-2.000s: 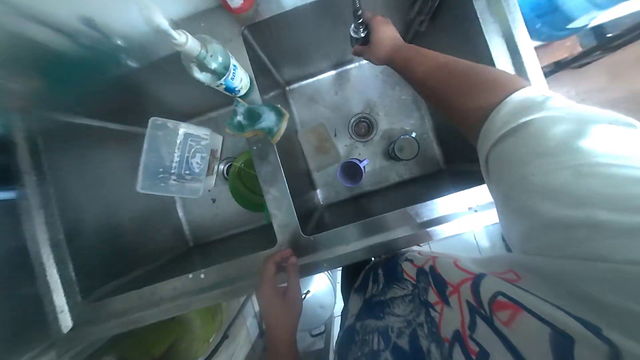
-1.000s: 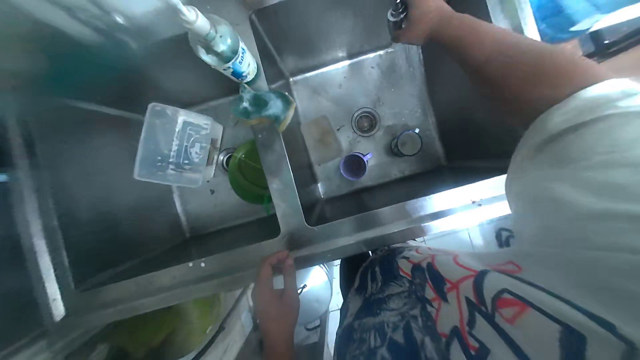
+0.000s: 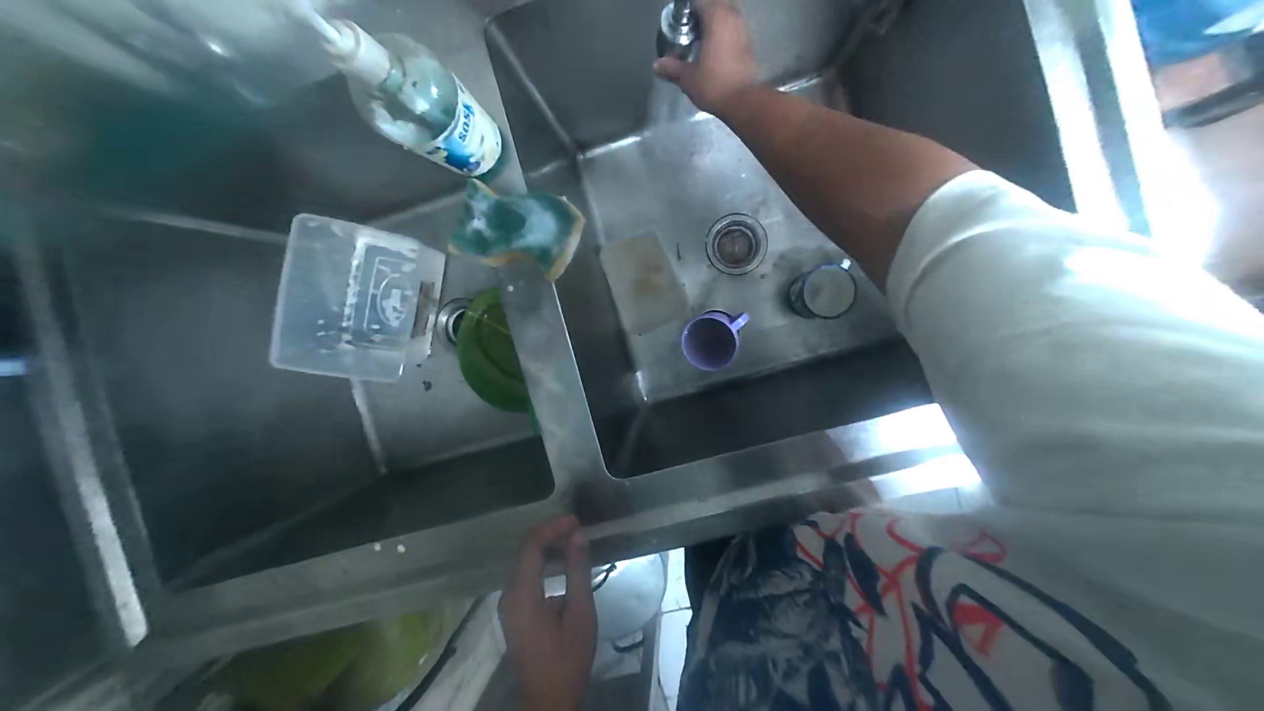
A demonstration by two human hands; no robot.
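Note:
Above the right basin of a steel double sink, my right hand (image 3: 719, 59) grips a dark metal sprayer head (image 3: 678, 32), with water spraying beneath it. On that basin's floor, around the drain (image 3: 736, 244), are a purple mug (image 3: 711, 341), a second cup with a handle (image 3: 828, 291) and a flat beige piece (image 3: 644, 281). My left hand (image 3: 553, 612) rests by the sink's front edge, holding nothing, fingers slightly apart. A soapy green sponge (image 3: 518, 229) lies on the divider. In the left basin are a clear plastic container (image 3: 355, 296) and a green round item (image 3: 491, 353).
A clear pump bottle (image 3: 425, 104) with a label stands behind the sponge at the divider's back end. The steel front rim (image 3: 750, 504) runs between me and the basins. A yellow-green item (image 3: 336, 657) and a whitish round vessel (image 3: 630, 595) are below the rim.
Water spray now shows below the sprayer head. My right hand still holds it, and my left hand stays at the front rim. The mug and cup have not moved.

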